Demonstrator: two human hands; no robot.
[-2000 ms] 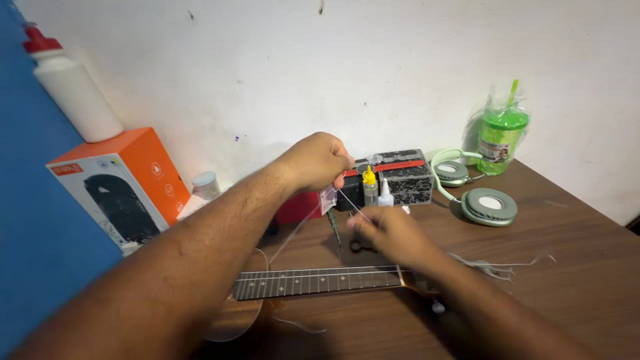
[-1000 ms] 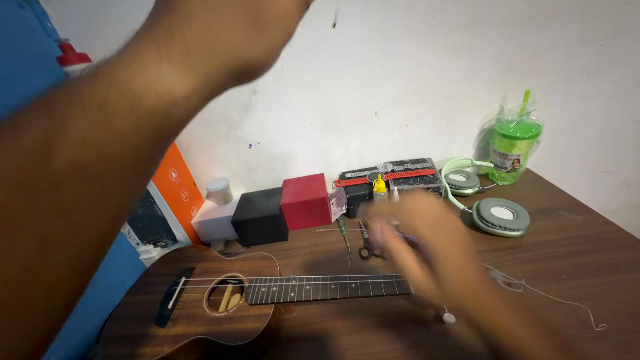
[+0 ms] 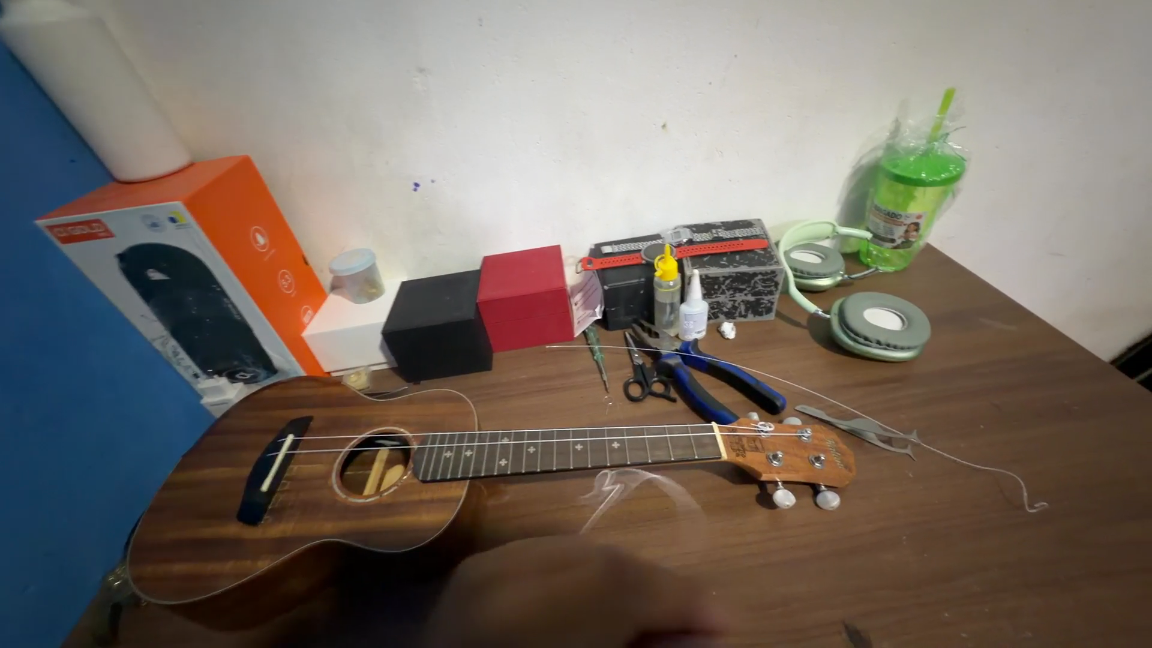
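A blurred hand, apparently my left hand (image 3: 576, 594), is at the bottom centre, below the ukulele's neck; whether its fingers hold anything is hidden. My right hand is out of view. The brown wooden ukulele (image 3: 297, 495) lies face up with its headstock (image 3: 792, 454) to the right. Two strings (image 3: 558, 441) show along its fretboard. Just above the hand, a blurred clear string (image 3: 639, 477) curves below the neck. Another long thin string (image 3: 819, 396) crosses the pliers (image 3: 711, 373) and extends right, its end curled.
Scissors (image 3: 648, 382), a screwdriver (image 3: 597, 357) and a grey metal tool (image 3: 855, 427) lie behind the ukulele. Along the wall stand an orange box (image 3: 261, 243), black box (image 3: 436, 324), red box (image 3: 525, 297), small bottles (image 3: 667, 301), headphones (image 3: 877, 326) and a green cup (image 3: 909, 207).
The raised left arm has left the upper view, and the right hand has gone from beside the headstock. The ukulele's headstock and the pliers are now uncovered.
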